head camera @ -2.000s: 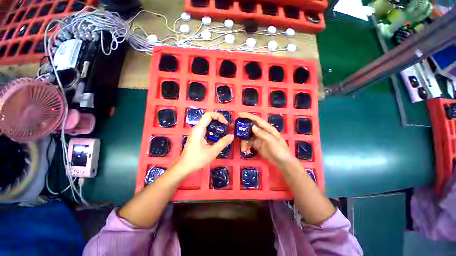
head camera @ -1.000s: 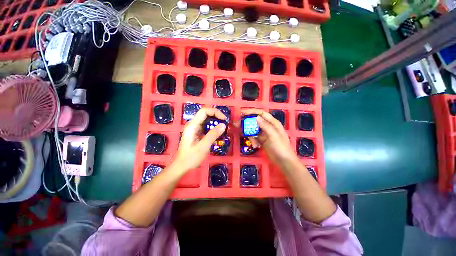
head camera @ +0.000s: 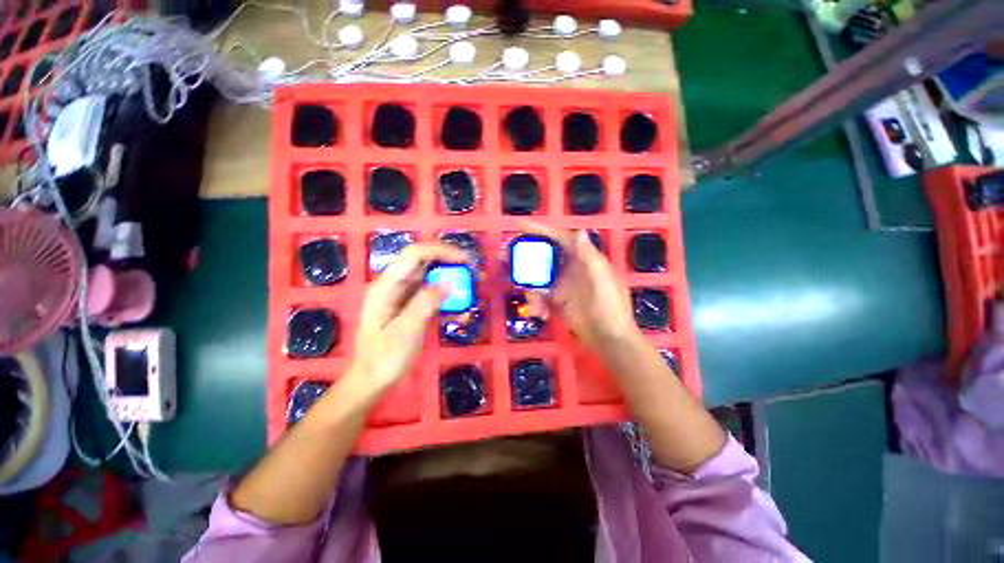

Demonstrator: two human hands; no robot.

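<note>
A red tray (head camera: 484, 101) lies in front of me, with dark watch bodies in most of its square pockets. My left hand (head camera: 394, 313) holds a watch body (head camera: 451, 287) with a lit blue screen above the tray's middle. My right hand (head camera: 589, 295) holds another watch body (head camera: 533, 262) with a bright white-blue screen, just right of the first. The two held watches are apart. Two watches in pockets just below them show small orange glows. A pocket in the front row at the left and one at the right show no watch. My forearms hide some pockets.
White charging pucks (head camera: 515, 58) on thin cables lie beyond the tray. Bundled cables (head camera: 132, 55), a pink fan (head camera: 33, 280) and a small white device with a screen (head camera: 141, 374) are at left. A metal post (head camera: 815, 116) and another red tray (head camera: 958, 264) are at right, near a person's sleeve.
Both held watches have changed from dark or patterned screens to bright ones. The left watch's screen now faces up, lit blue. The view has shifted, so the tray appears further left.
</note>
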